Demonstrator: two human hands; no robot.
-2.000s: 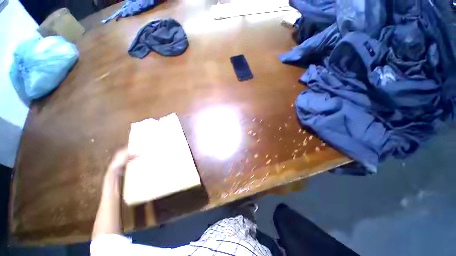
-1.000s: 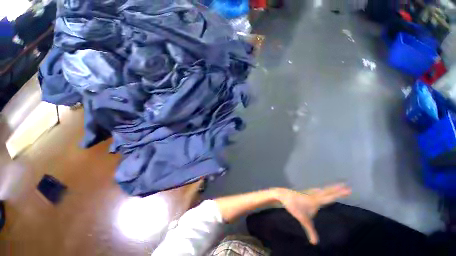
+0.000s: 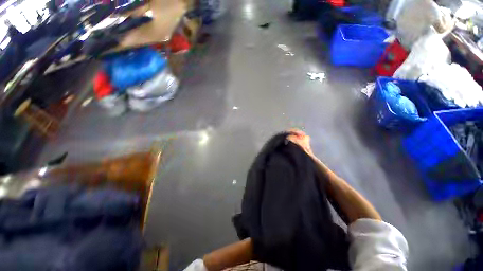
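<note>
A black garment piece hangs in front of me, bunched at its top and wide below. My right hand is shut on its upper edge, with the arm reaching in from the lower right. My left forearm enters from the bottom and passes behind the cloth, so my left hand is hidden and I cannot tell what it does.
A blurred blue-navy garment pile lies on the brown table at lower left. Blue crates holding cloth and a red stool stand at right. Stuffed bags sit on the grey floor at upper left, beside another table.
The view has swung right, from the table to the floor and crates. My right hand, open over the dark cloth a second ago, now holds a black piece raised in front of me.
</note>
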